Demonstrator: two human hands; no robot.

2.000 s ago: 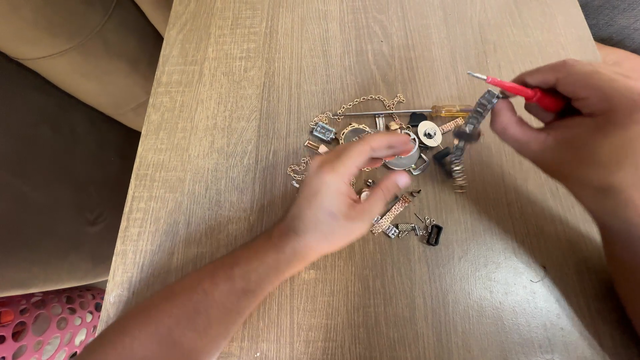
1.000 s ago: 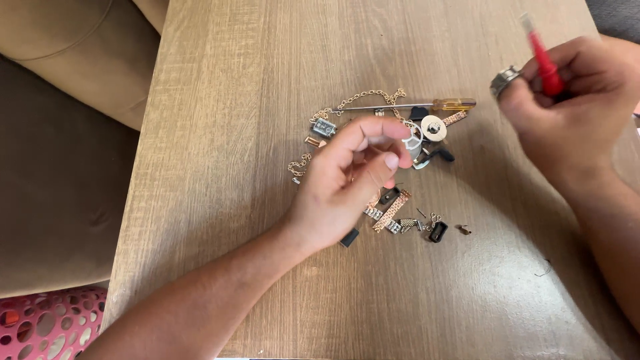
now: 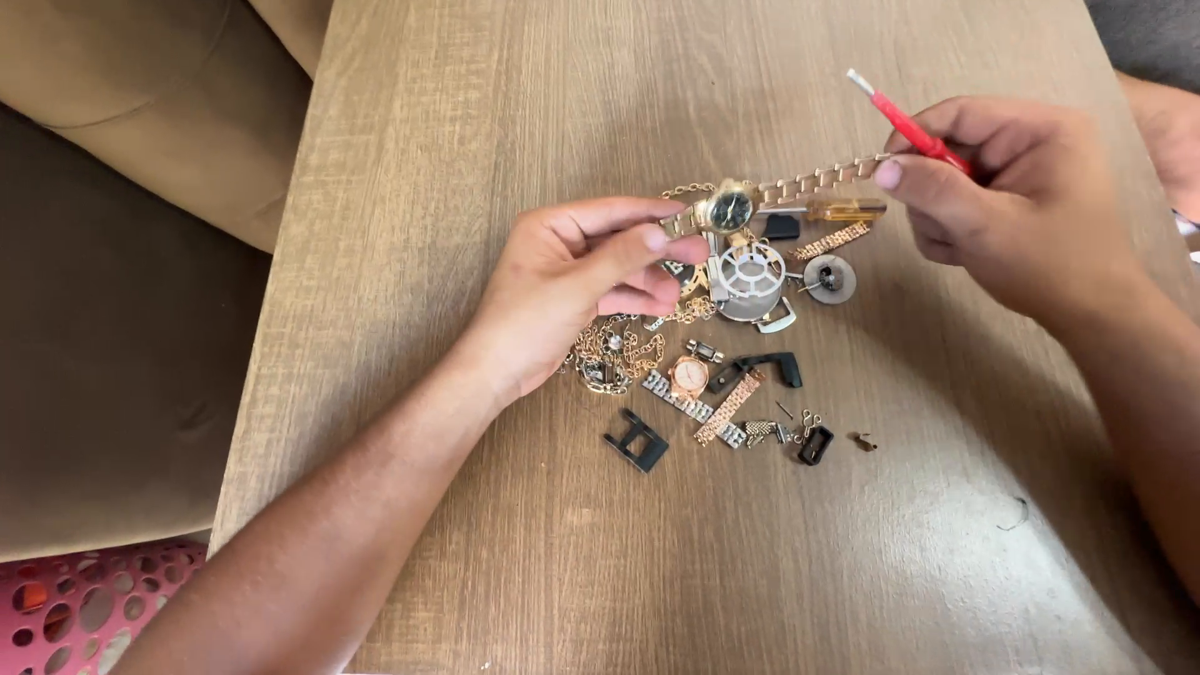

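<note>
A gold-tone wristwatch with a dark dial is stretched between my two hands above a pile of watch parts. My left hand pinches the short end of its metal bracelet. The long bracelet end is between the thumb and fingers of my right hand, which also grips a red-handled screwdriver, its tip pointing up and left. Below the watch lie a white spoked ring, a round metal disc, gold-tone chains, a rose-gold watch and a rose-gold bracelet piece.
A second screwdriver with an amber handle lies behind the pile on the wooden table. Black plastic pieces sit nearer me. A pink perforated basket stands at lower left beside a sofa. Part of another person's arm shows at right.
The gold-tone watch is now held up between both hands. My right hand, raised with a silvery piece a second ago, no longer shows that piece. The red screwdriver stays in it.
</note>
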